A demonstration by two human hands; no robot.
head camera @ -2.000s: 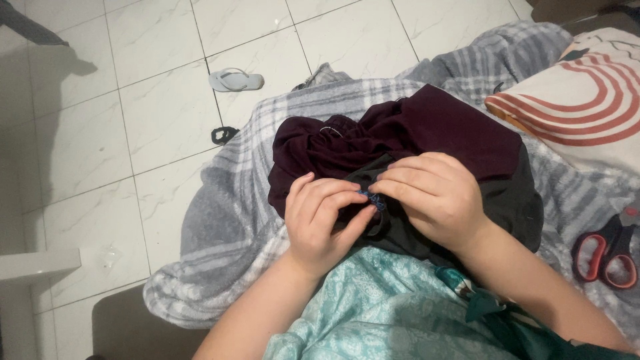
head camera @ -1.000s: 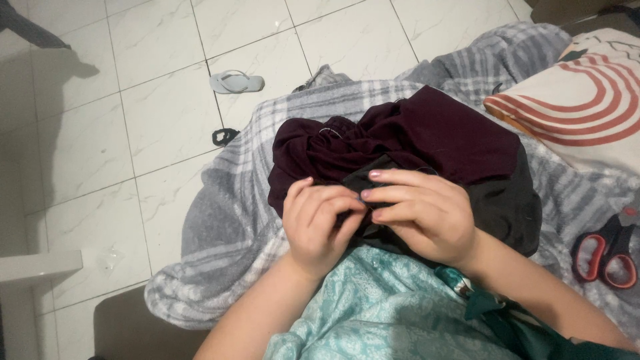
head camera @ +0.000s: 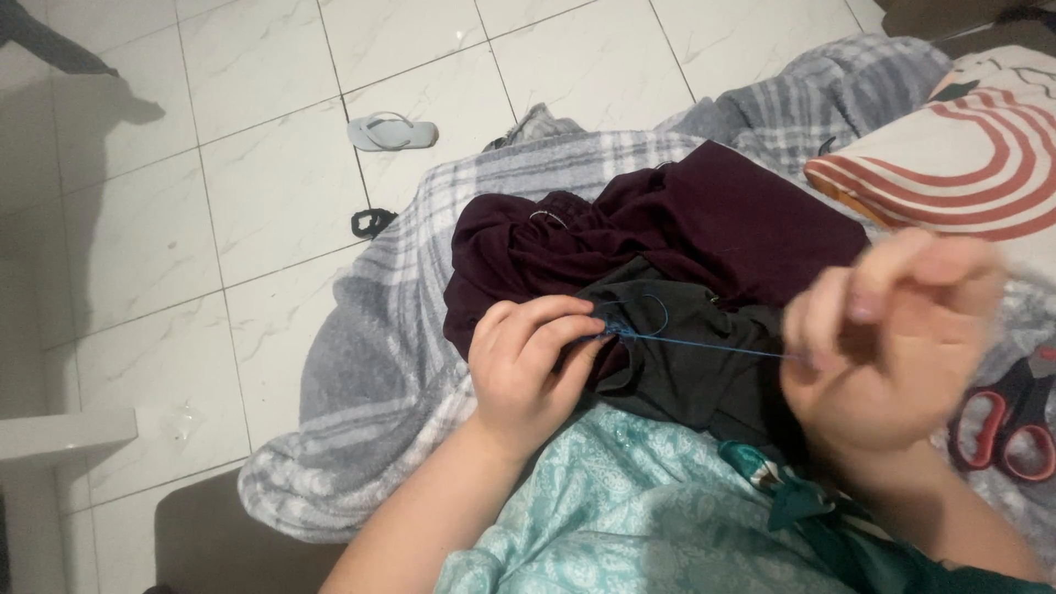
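My left hand (head camera: 528,363) pinches a bunched edge of dark cloth where blue thread is gathered. From that spot a blue thread (head camera: 714,345) runs taut to my right hand (head camera: 887,338), which is blurred and holds its far end between the fingers; whether a needle is there cannot be told. A small loop of the thread curls above the bunched spot. Dark grey fabric (head camera: 701,384) lies under and between the hands, with maroon fabric (head camera: 742,223) heaped behind it.
A grey plaid blanket (head camera: 371,396) lies beneath the cloth. Scissors with red-and-black handles (head camera: 1011,429) are at the right, below a patterned cushion (head camera: 973,157). On the tiled floor are a flip-flop (head camera: 394,134) and a black hair tie (head camera: 371,222).
My right hand has moved right, away from my left hand, and the blue thread is now stretched between them. My left hand has stayed at the cloth.
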